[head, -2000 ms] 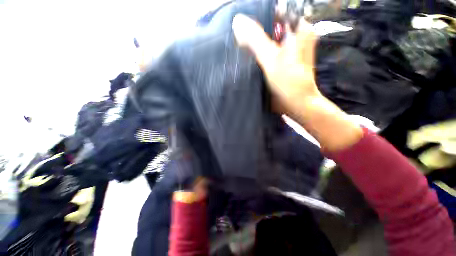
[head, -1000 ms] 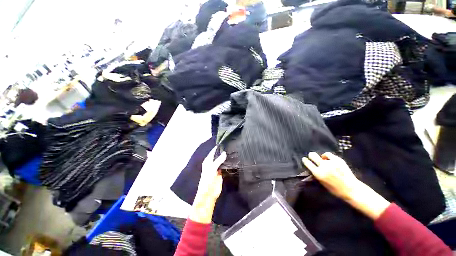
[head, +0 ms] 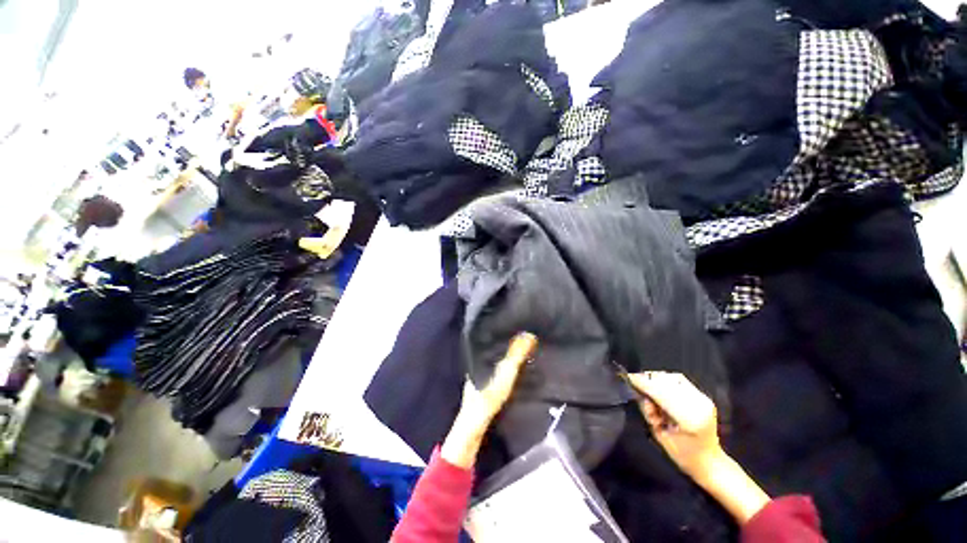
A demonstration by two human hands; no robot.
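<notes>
A dark grey pinstriped garment piece [head: 657, 276] lies bunched over the navy jackets in front of me. My left hand [head: 496, 390] is at its lower left, thumb up over the folded cloth, fingers partly hidden. My right hand [head: 679, 414] pinches near the lower right edge of the piece, with a small dark thing at the fingertips that I cannot make out. A clear bag with a white sheet [head: 541, 504] hangs below the piece, between my forearms.
A navy padded jacket with checked lining [head: 838, 95] lies right and behind. More navy jackets [head: 424, 138] are heaped at the back. A stack of striped dark garments [head: 228, 318] is at left. Blue crates [head: 371, 472] stand below the white tabletop [head: 355, 361]. People are in the far left background.
The pinstriped piece is more crumpled, its lower edge folded over. My left hand has moved inward onto the cloth; my right hand has moved down and turned. The bag has shifted lower.
</notes>
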